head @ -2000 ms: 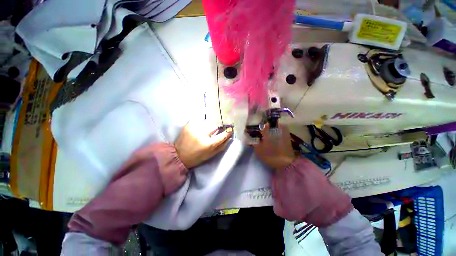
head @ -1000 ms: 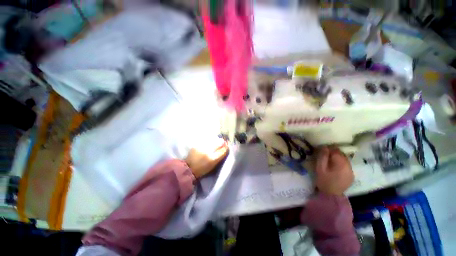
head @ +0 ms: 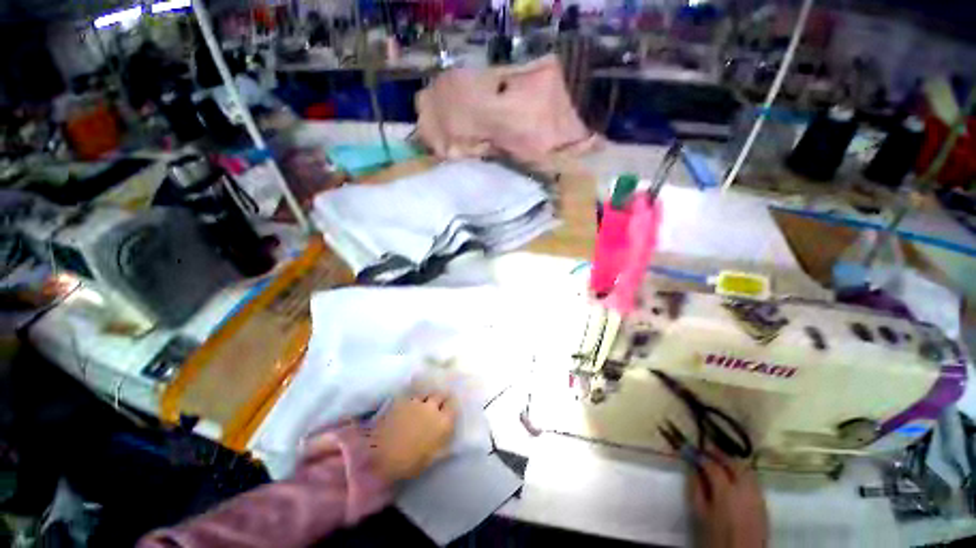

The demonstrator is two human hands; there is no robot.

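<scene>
A pale garment panel (head: 364, 332) lies left of the needle area, its near corner hanging at the table's front edge. My left hand (head: 415, 434) is on it with curled fingers, gripping the cloth. A small dark patterned part shows at the panel's right corner. My right hand (head: 728, 503) is at the front edge, below the machine head. Its fingertips meet the black-handled scissors (head: 719, 428) and the smaller snips (head: 676, 437); blur hides whether it holds either. A dark thread runs between panel and needle area.
The HIKARI sewing machine (head: 792, 369) fills the right, with a pink tassel (head: 624, 252) at its left end. Stacked cut pieces (head: 439, 214) lie behind the panel. An orange-edged brown strip (head: 241, 343) is at left. Pale pink cloth (head: 503, 107) lies beyond.
The view has tilted up. The panel and my left hand have moved left, away from the needle. My right hand left the needle area and is now at the scissors and snips.
</scene>
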